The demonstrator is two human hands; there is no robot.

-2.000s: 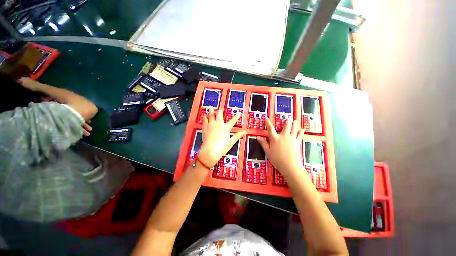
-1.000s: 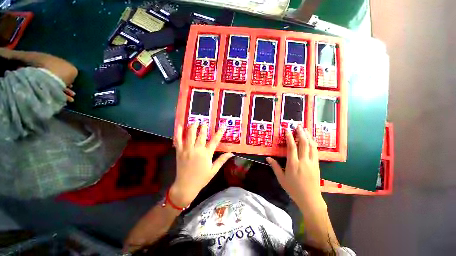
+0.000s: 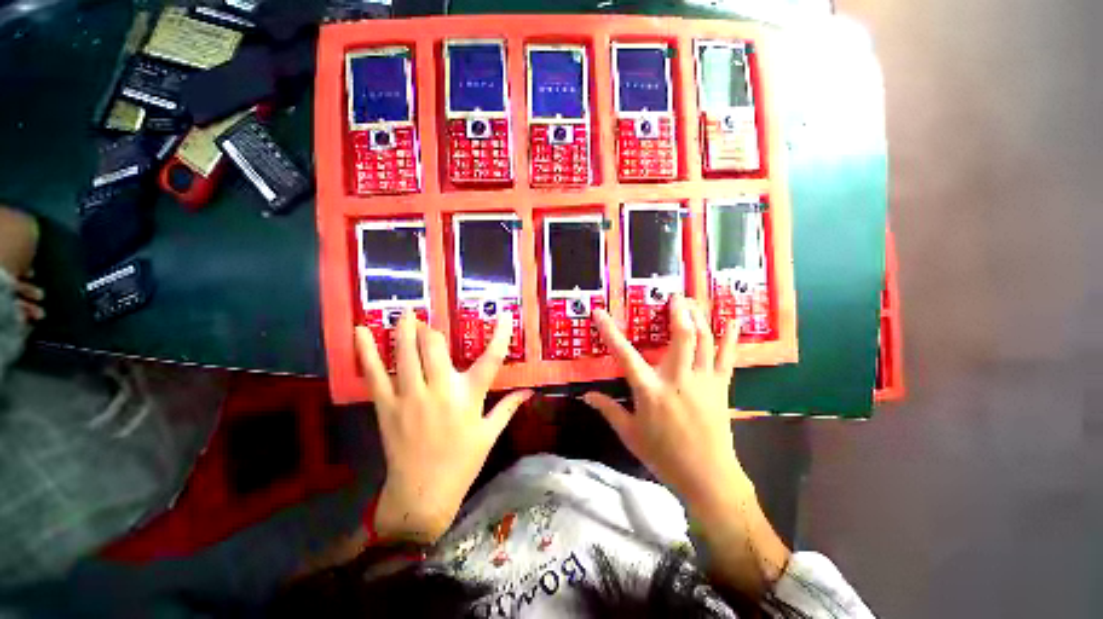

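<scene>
An orange-red phone tray (image 3: pixel 556 206) lies on the green bench with red keypad phones face up in two rows of pockets. In the back row, the phone screens (image 3: pixel 477 79) are lit blue, except the rightmost, which looks pale with glare. The front-row screens (image 3: pixel 573 256) look dark or reflective. My left hand (image 3: pixel 435 417) has its fingers spread over the keys of the front-left phones. My right hand (image 3: pixel 677 405) has its fingers spread over the keys of the front-row phones at centre and right. Neither hand grips anything.
Loose black phone batteries (image 3: pixel 230 85) lie in a pile left of the tray, with a single red piece (image 3: pixel 191 179) among them. Another person's arm and hand (image 3: pixel 18 266) are at the left edge. More red trays (image 3: pixel 893 314) show below the bench at right and lower left.
My hands moved from the middle of the tray to the front-row keys. The middle back-row screen, dark at first, is now lit blue. The view has shifted, placing the tray further left and higher.
</scene>
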